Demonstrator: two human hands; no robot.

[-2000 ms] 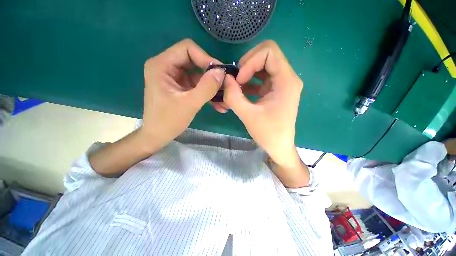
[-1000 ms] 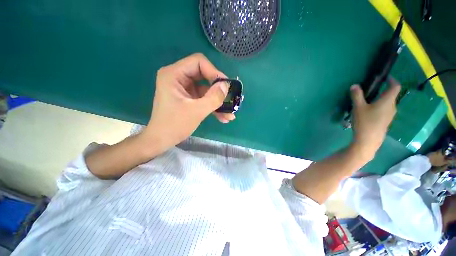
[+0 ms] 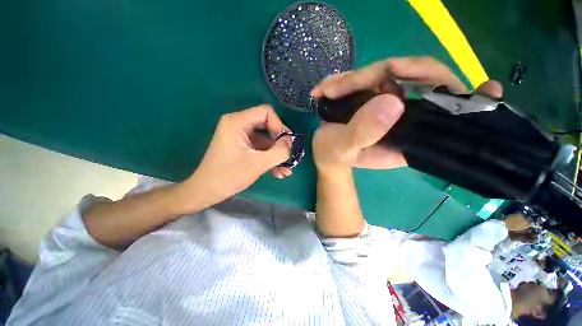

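My left hand [image 3: 239, 156] pinches a small black assembly [image 3: 296, 150] with a rounded edge and shiny metal points between thumb and fingers, above the green bench. My right hand [image 3: 367, 121] is wrapped around the thick black electric screwdriver [image 3: 472, 143], which has a silver lever on its upper side. Its front points left, towards the screw tray's lower right edge. The bit tip is hard to make out at the fingertips. The round dark screw tray [image 3: 306, 54], full of holes and shiny specks, lies beyond my hands.
The green bench top [image 3: 127, 76] spreads to the left. Yellow tape [image 3: 450, 38] runs beyond the screwdriver, with a darker green strip past it. A small dark piece [image 3: 517, 72] lies on that strip. A thin cable [image 3: 429, 218] lies near the bench's front edge. Another person [image 3: 475, 270] in a pale smock is at lower right.
My right hand left the assembly, picked the screwdriver up from the right side of the bench and brought it beside the tray. My left hand still holds the assembly. The view has shifted.
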